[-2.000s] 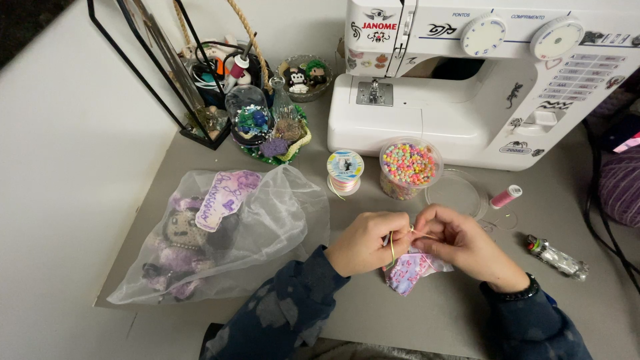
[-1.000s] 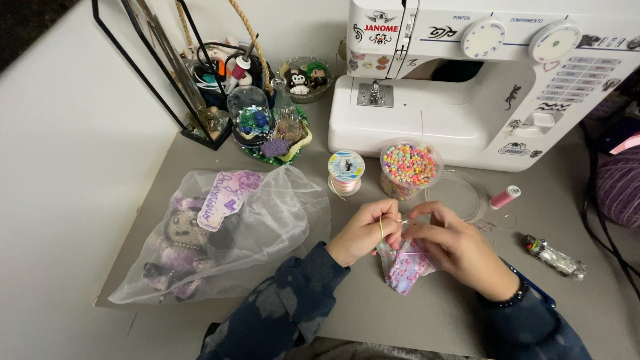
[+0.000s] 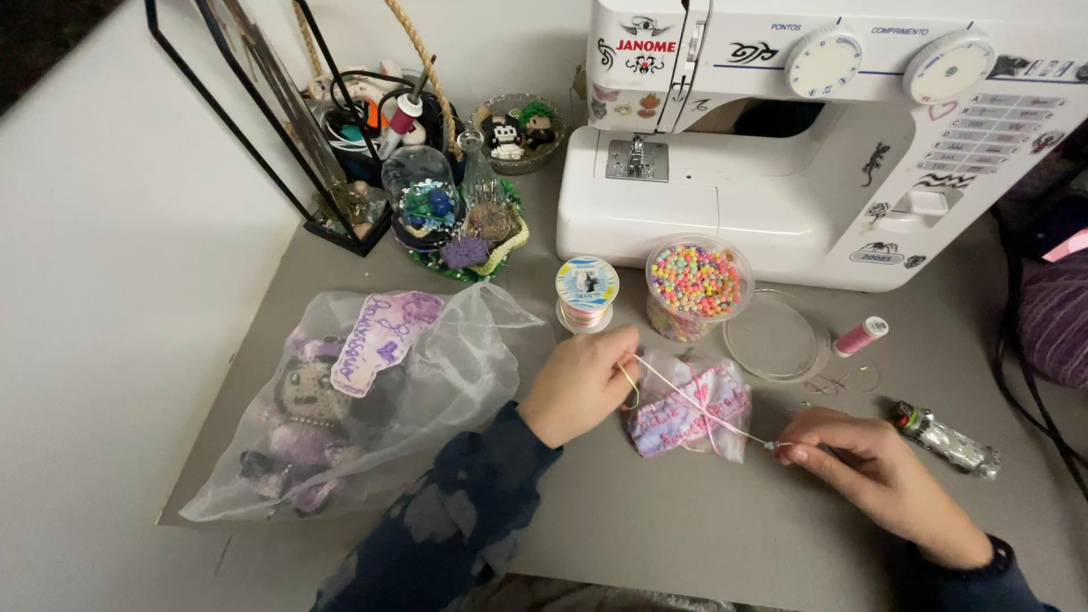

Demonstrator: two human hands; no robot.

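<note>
A thin pale cord [image 3: 684, 394] runs taut between my hands, sloping down to the right. My left hand [image 3: 586, 382] pinches one end, and a short yellowish tail hangs by its fingers. My right hand [image 3: 858, 467] grips the other end, with a small greenish bead [image 3: 770, 445] on the cord beside its fingertips. Below the cord lies a small clear bag with pink and lilac fabric [image 3: 671, 421] bearing stitched writing. Behind are a spool of multicoloured cord [image 3: 586, 293] and a clear tub of pastel beads [image 3: 697, 280].
A white Janome sewing machine [image 3: 731, 204] stands behind. At left lies a sheer bag [image 3: 459, 365] holding a crocheted doll, near decorations [image 3: 459, 221]. To the right are a clear lid [image 3: 775, 336], pink thread spool [image 3: 861, 336], foil-wrapped item [image 3: 950, 440] and purple yarn [image 3: 1058, 319].
My hands were close together over the small bag. Now my right hand has moved right and the cord is stretched between them, leaving more of the bag in sight.
</note>
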